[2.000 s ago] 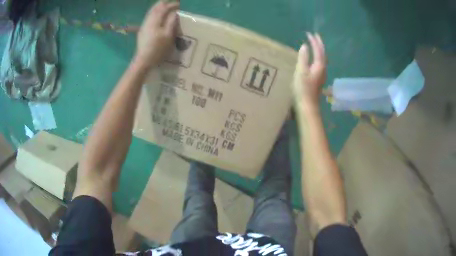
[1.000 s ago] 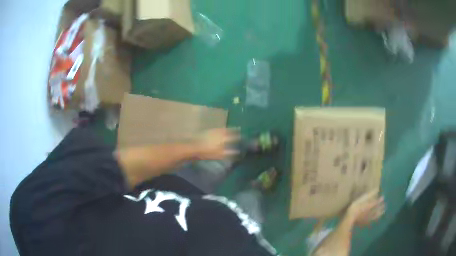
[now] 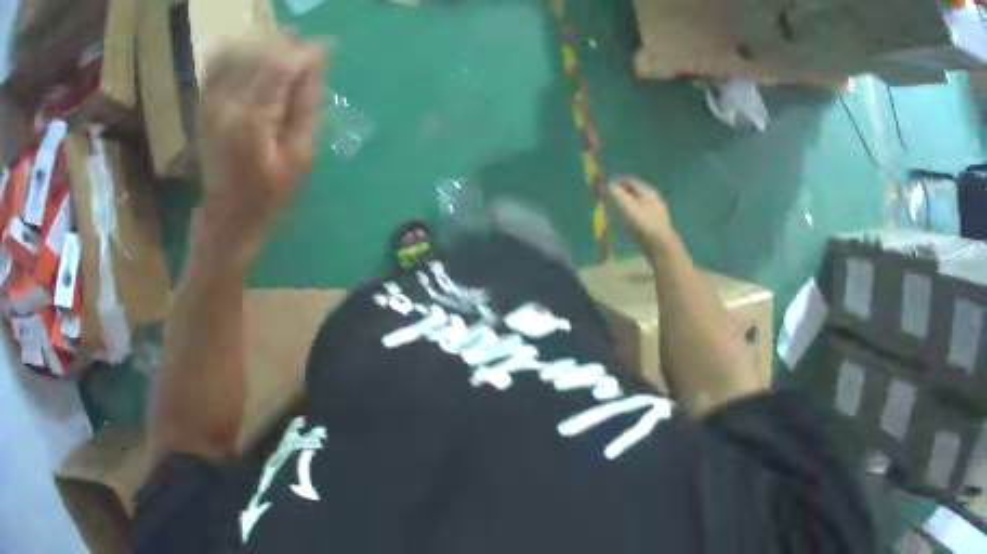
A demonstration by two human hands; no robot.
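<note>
My left hand (image 3: pixel 265 119) is raised at the upper left, blurred, in front of the cartons there. Its fingers look bent, and I cannot tell whether it holds anything. My right hand (image 3: pixel 641 208) is near the yellow floor line, with its fingers partly curled and no object visible in it. A closed brown carton (image 3: pixel 747 308) stands on the floor below my right hand, partly hidden by my right forearm and my black shirt. A flat brown cardboard face (image 3: pixel 265 325) lies to the left of my body, partly behind my left forearm.
An open carton with red-orange and white packets (image 3: pixel 49 260) is at the far left. Stacked dark cartons with white sheets (image 3: pixel 898 357) stand at the right. A large carton (image 3: pixel 747 38) is at the upper right, with crumpled plastic (image 3: pixel 738 103) beside it. Clear film (image 3: pixel 349 124) lies on the green floor.
The printed carton, earlier between both hands, now stands low at my right side, mostly covered. My right hand is off it. My left hand has risen towards the upper-left cartons.
</note>
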